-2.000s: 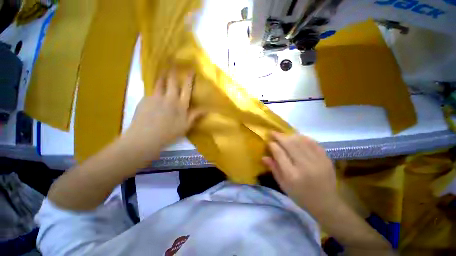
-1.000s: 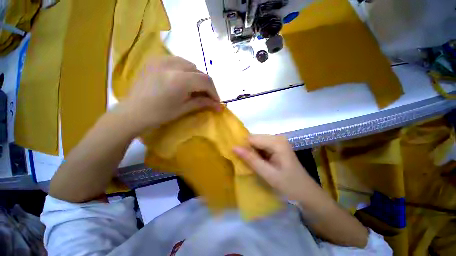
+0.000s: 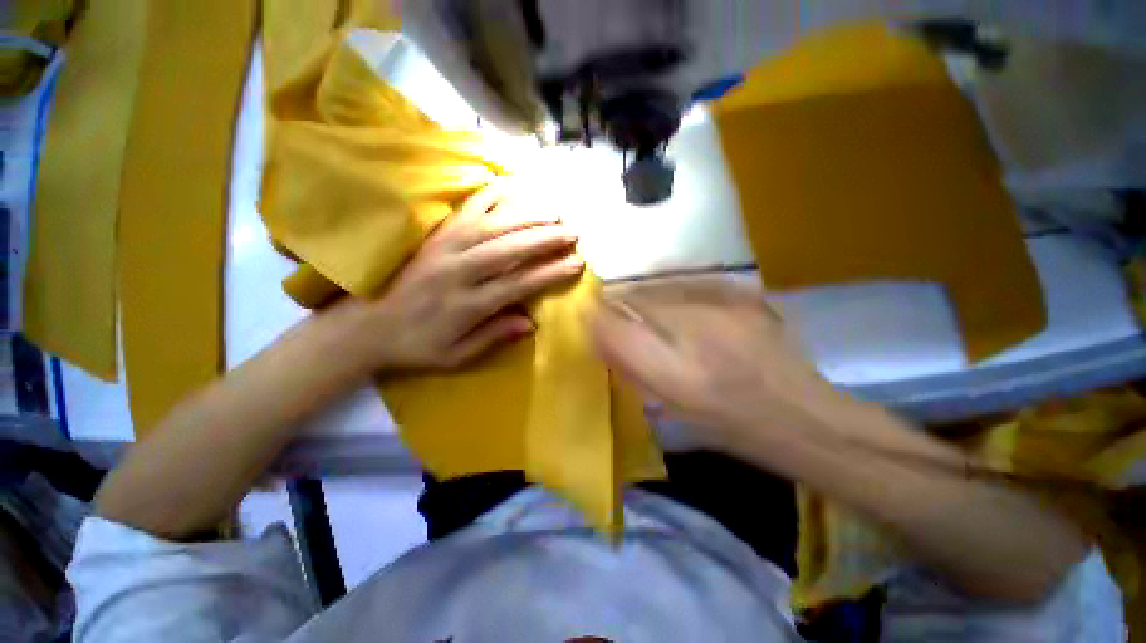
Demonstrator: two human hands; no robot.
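A mustard-yellow garment piece lies bunched on the table in front of the sewing machine head, its lower ends hanging over the front edge. My left hand lies on it with fingers spread, pressing it near the lamp glow. My right hand is blurred, at the right side of the narrow strip of the piece; whether its fingers hold the cloth cannot be told. The needle area is hidden by glare and the machine head.
Long yellow panels lie left of the work. A notched yellow panel lies right of the needle area. A crumpled yellow heap is below the table edge at the right.
The garment piece and both hands have moved up toward the needle area. My left hand has flattened onto the cloth. The machine head appears larger and lower in view.
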